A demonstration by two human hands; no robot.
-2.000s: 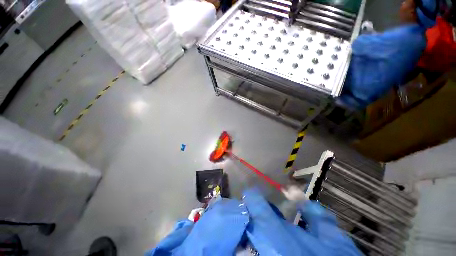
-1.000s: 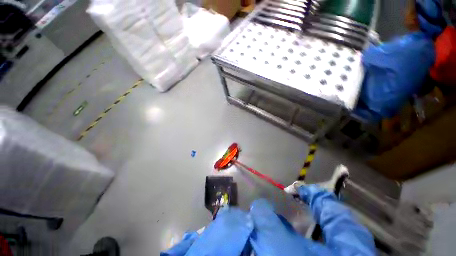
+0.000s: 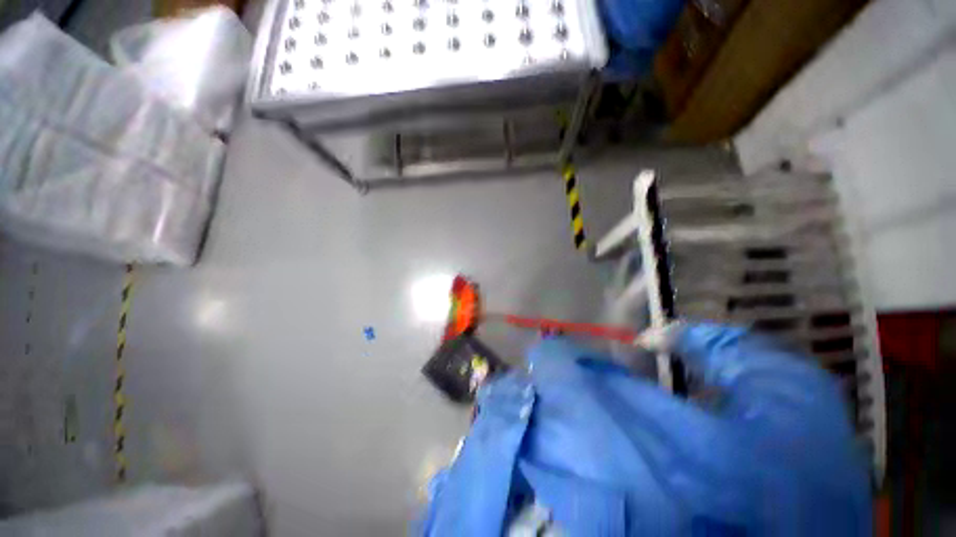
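Observation:
The broom (image 3: 463, 306) has an orange-red head on the grey floor and a thin red handle running right. My right hand (image 3: 658, 336), in a white glove, is closed on the handle, beside the roller stand's white frame. The black dustpan (image 3: 461, 369) lies just below the broom head, touching or nearly touching it, with small yellow and white scraps in it. Its handle end and my left hand are hidden behind my blue sleeve. A small blue scrap (image 3: 369, 333) lies on the floor left of the broom head.
The ball transfer table (image 3: 425, 89) stands ahead. A small roller stand (image 3: 652, 252) is close on my right. White wrapped stacks (image 3: 105, 157) stand at the left, with another white block (image 3: 136, 516) lower left. Yellow-black tape (image 3: 574, 205) marks the floor.
The view has turned, and the roller stand now shows higher up. The dustpan has tilted and come close to the broom head. My right hand still holds the handle.

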